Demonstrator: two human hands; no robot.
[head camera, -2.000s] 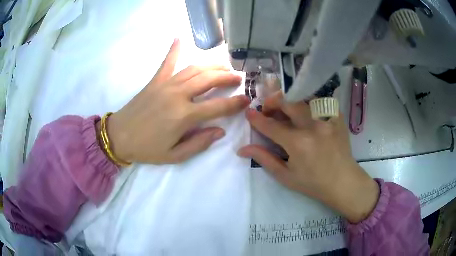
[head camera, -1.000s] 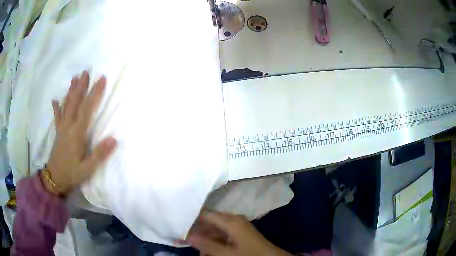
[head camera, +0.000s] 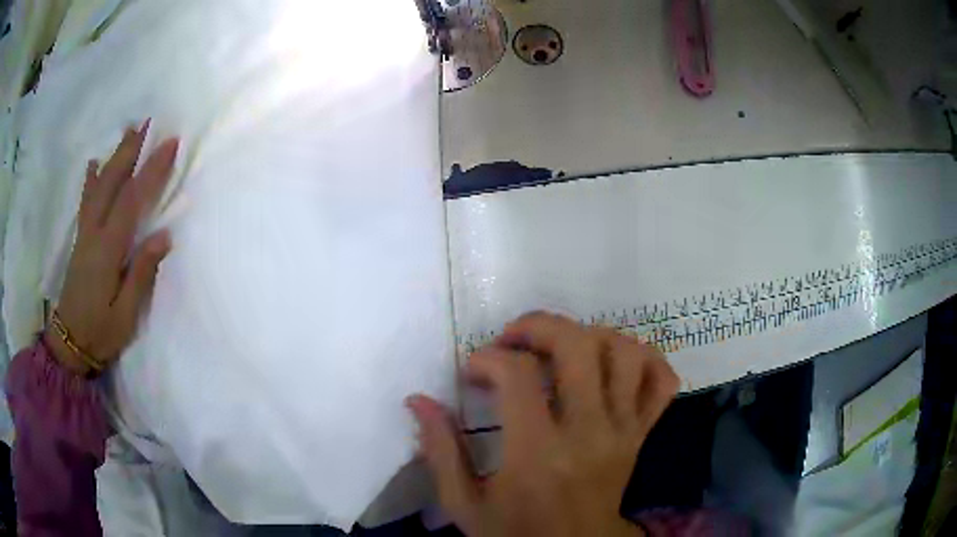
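Observation:
A large white fabric panel covers the left of the table, its straight right edge running down from the presser foot. My left hand lies flat on the panel's left part, fingers apart. My right hand is at the panel's lower right edge, over the table's front edge, slightly blurred. Its thumb is on the cloth and its fingers are right of the edge; thumb and fingers are apart. The bright needle plate shows right of the cloth at the top.
Pink thread snips and a thin pale pointed rod lie on the grey machine bed. A printed measuring scale runs along the front table edge. White cloth hangs below the table at left. A card with a green stripe is at lower right.
The machine head has left the view since the earliest frame. Both hands moved away from the needle. Over the last second my right hand moved up from the cloth's lower corner to its right edge.

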